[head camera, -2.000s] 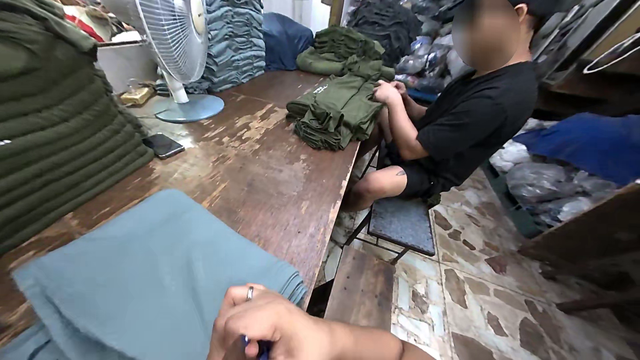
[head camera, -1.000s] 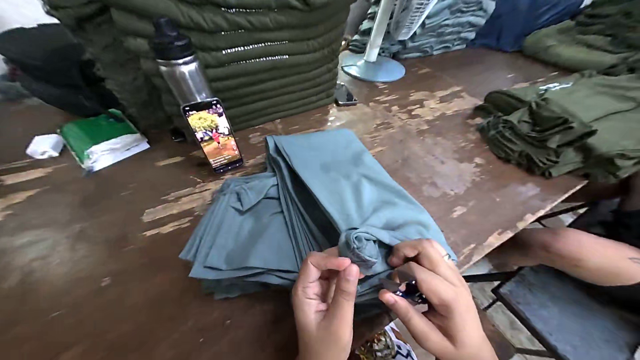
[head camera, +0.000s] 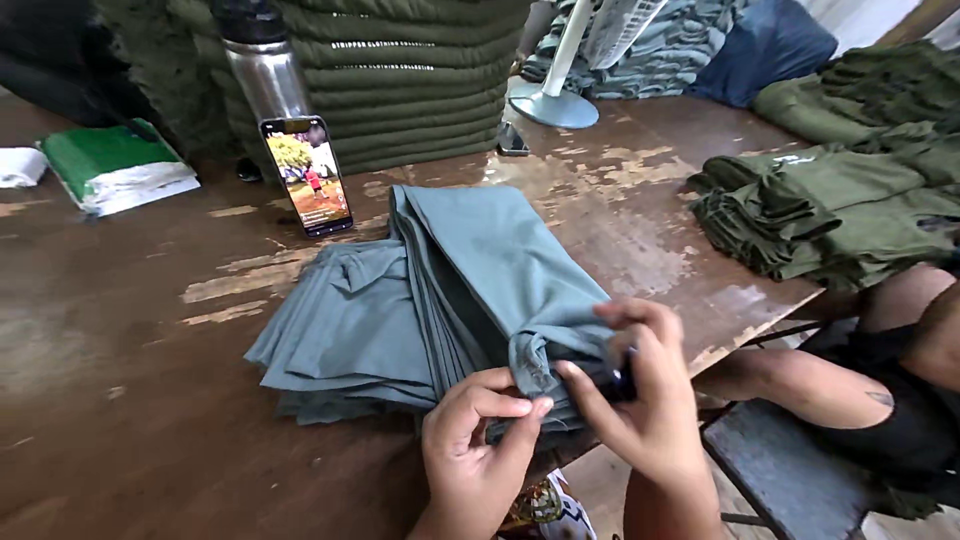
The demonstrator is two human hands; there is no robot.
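A stack of blue-grey fabric pieces (head camera: 487, 247) lies folded at the near edge of the wooden table, its right end bunched and curled up. My left hand (head camera: 480, 442) pinches the lower rim of that curled part between thumb and fingertips. Just right of it, my right hand (head camera: 645, 382) has its thumb at the same bunched cloth and its fingers curled around a small dark blue tool, mostly hidden, whose kind I cannot tell. A loose thread shows below the curl. More blue-grey pieces (head camera: 352, 322) fan out on the left.
Behind the cloth, a phone (head camera: 309, 176) leans on a steel bottle (head camera: 266, 79) before stacked dark green garments (head camera: 405, 90). A fan base (head camera: 553, 105) and another phone (head camera: 513, 140) stand farther back. Green garments (head camera: 810, 195) lie right, near a seated person's leg (head camera: 802, 386). A green packet (head camera: 112, 161) is left.
The view has swung left since two seconds ago, when only one of my hands showed. Since one second ago, both hands have stayed at the bunched cloth; my right fingers have shifted and look blurred.
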